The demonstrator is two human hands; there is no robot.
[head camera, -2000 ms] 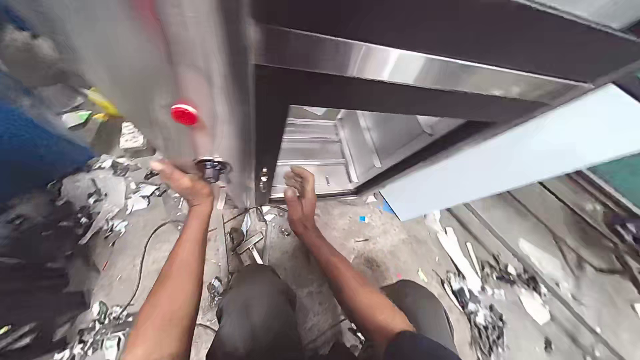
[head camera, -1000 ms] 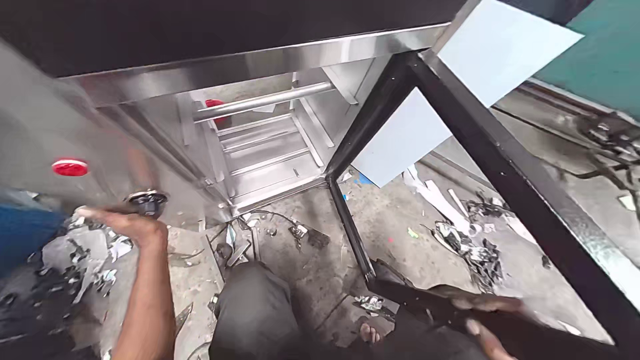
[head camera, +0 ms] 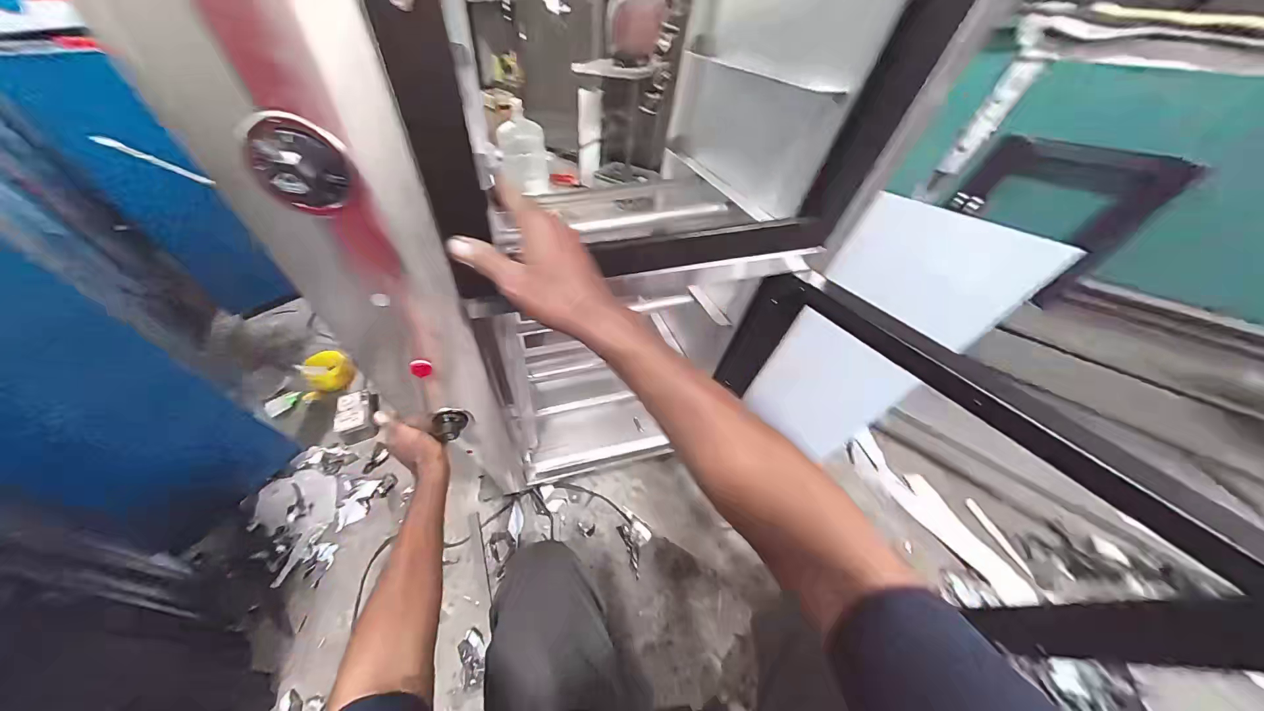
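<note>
A metal cabinet (head camera: 405, 326) stands before me, its brushed side panel bearing a round black dial or gauge, a red indicator (head camera: 422, 368) and a black knob (head camera: 450, 425). Beside that knob, at the panel's edge, is my left hand (head camera: 413, 444); whether it touches the knob I cannot tell. My right hand (head camera: 541, 265) reaches to the upper black door frame (head camera: 711, 247), thumb apart, fingertips at its left inner edge and partly hidden. Below, the lower black-framed door (head camera: 948, 385) is swung out to the right, showing metal rack rails (head camera: 583, 405) inside.
Metal scraps and a cable (head camera: 370, 573) lie on the floor. A white sheet (head camera: 948, 286) leans at the right near a green wall. A blue panel (head camera: 118, 375) is at the left, with a yellow tape roll (head camera: 328, 370) nearby. Behind the upper frame stands a plastic bottle (head camera: 522, 148).
The lower door has swung from closed to wide open since the first frame. My right hand has left that door and moved up to the upper frame. The view has tilted up.
</note>
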